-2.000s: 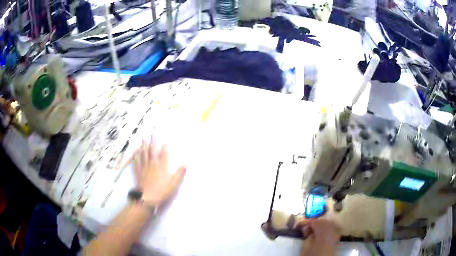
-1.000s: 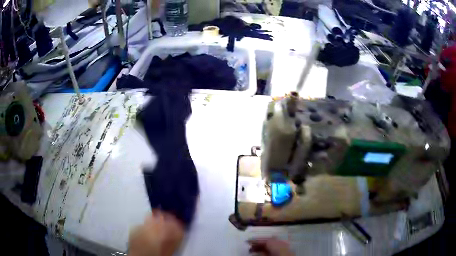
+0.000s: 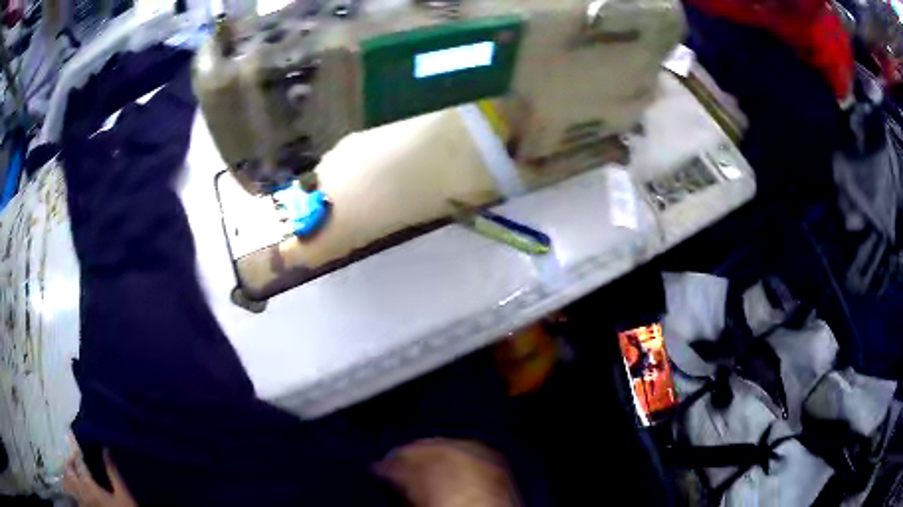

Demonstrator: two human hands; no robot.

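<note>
A long navy garment piece (image 3: pixel 139 267) lies over the left of the white table and hangs over its front edge. My left hand (image 3: pixel 97 483) is at the bottom left, partly covered by the navy cloth; its fingers show at the cloth's edge. My right hand (image 3: pixel 451 475) is blurred at the bottom edge beside the dark cloth; its fingers are hidden. The beige sewing machine (image 3: pixel 574 89) stands at the top, with a bright blue guard (image 3: pixel 303 208) by its needle area. Thread snips (image 3: pixel 510 233) lie on the table in front of the machine bed.
A smartphone (image 3: pixel 649 373) with a lit orange screen is at the lower right. Beside it are white and navy cut-piece bundles (image 3: pixel 738 426). An orange-yellow thing (image 3: pixel 527 358) is below the table's front edge (image 3: pixel 416 347). Red cloth (image 3: pixel 802 30) shows at the top right.
The view has swung right and down. The navy cloth, first in the white bin, was pulled out across the table and now reaches over its front edge. Phone and bundles have come into view.
</note>
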